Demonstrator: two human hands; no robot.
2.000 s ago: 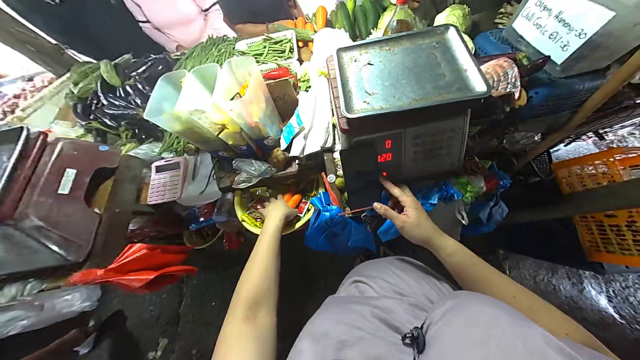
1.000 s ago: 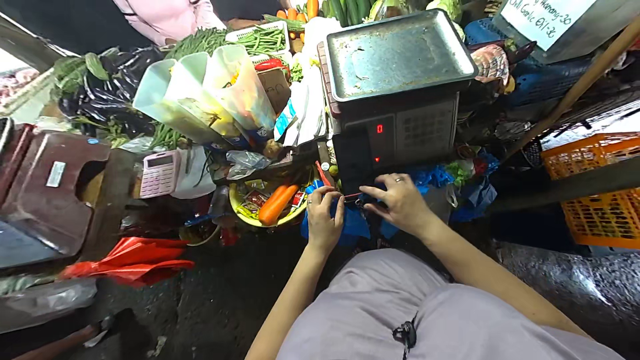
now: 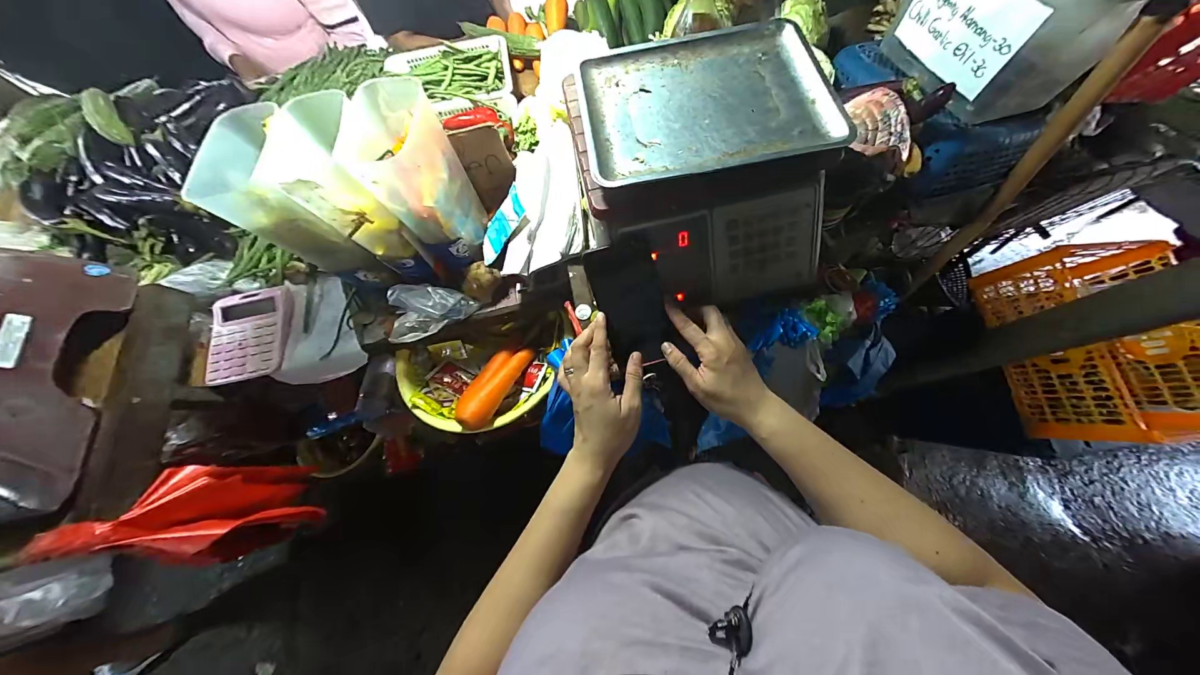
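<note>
My left hand (image 3: pixel 600 394) is at the lower left edge of a flat black panel (image 3: pixel 630 300), its thumb spread from the fingers. On the panel's other side is my right hand (image 3: pixel 717 366), fingers apart, fingertips near the front of a digital scale (image 3: pixel 764 239). Whether either hand grips the panel's edge is hard to tell. Red digits glow on the scale, and its metal tray (image 3: pixel 703 103) bears nothing but specks. Left of my left hand, carrots (image 3: pixel 492 389) lie with small packets in a yellow bowl (image 3: pixel 431 418). Blue plastic bags (image 3: pixel 562 412) hang below my hands.
Clear plastic containers (image 3: pixel 309 178), eggplants (image 3: pixel 131 178) and green beans (image 3: pixel 459 73) stand beyond. A pink calculator (image 3: pixel 248 333) and a red plastic bag (image 3: pixel 178 516) are at left. An orange crate (image 3: pixel 1097 347) is at right. A person in pink (image 3: pixel 272 33) is across the stall.
My left hand has moved right, from the carrots in the bowl to the black panel. My right hand stays near the scale's front. A second row of red digits on the scale has gone out.
</note>
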